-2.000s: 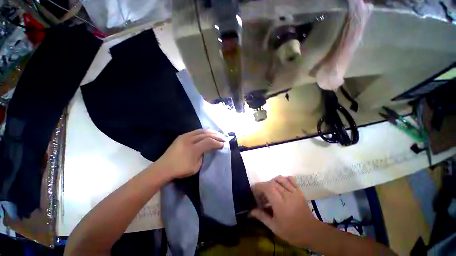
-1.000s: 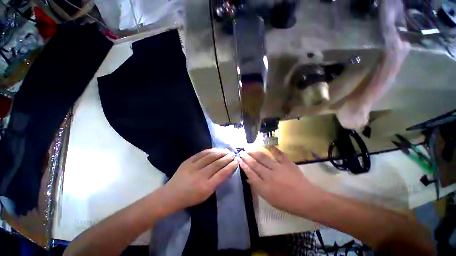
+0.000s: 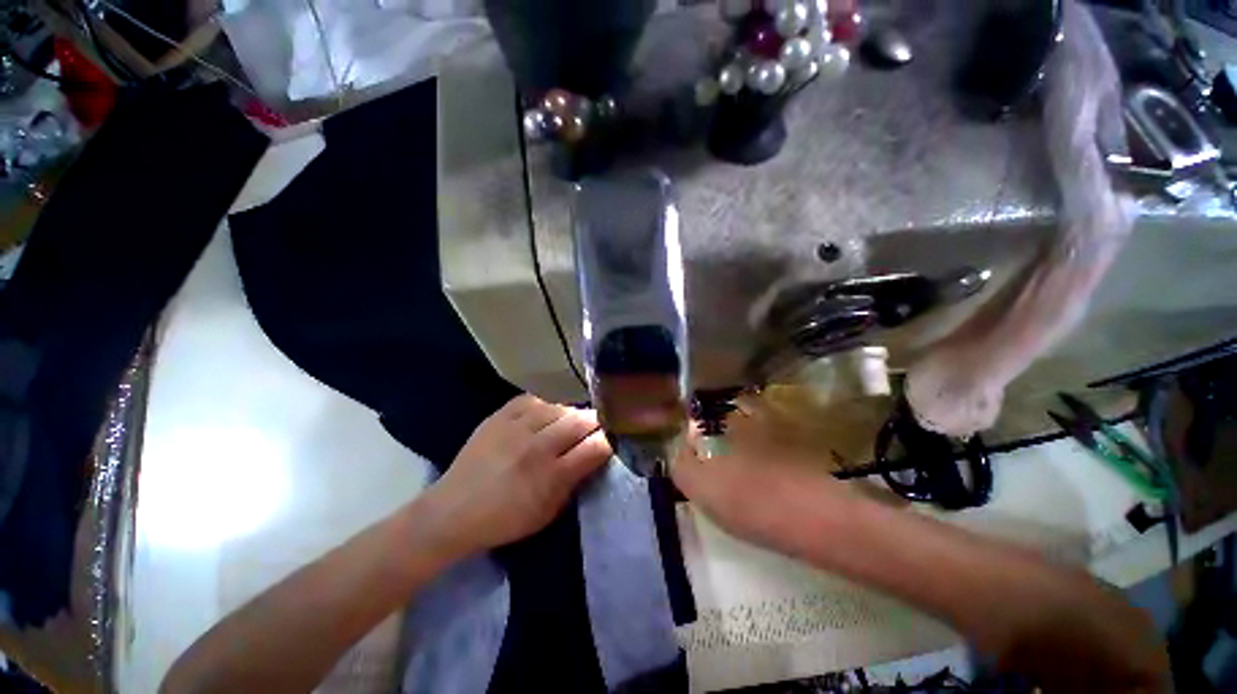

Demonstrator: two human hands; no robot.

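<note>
A large black fabric panel [image 3: 360, 258] lies on the white table and runs under the left side of the sewing machine head [image 3: 495, 271]. A grey-blue facing strip [image 3: 627, 576] lies along the black cloth and hangs towards me. My left hand [image 3: 522, 468] lies flat on the cloth just left of the needle area, fingertips by the machine's metal guard [image 3: 635, 298]. My right hand [image 3: 733, 468] is at the right of the needle area; its fingertips are partly hidden behind the guard. The needle and presser foot are mostly hidden.
Another black cloth piece [image 3: 109, 271] lies at far left. Black-handled scissors [image 3: 936, 468] and a green-handled tool [image 3: 1126, 454] lie at right. A pale pink bundle [image 3: 1072, 258] hangs over the head. Pearl-head pins [image 3: 787, 52] sit on top of the machine. Ruler marks show on the table [image 3: 773, 630].
My right hand moved from the cloth's lower right end up to the needle area. The view has shifted, so the guard and machine top fill more of the picture. My left hand stays on the cloth.
</note>
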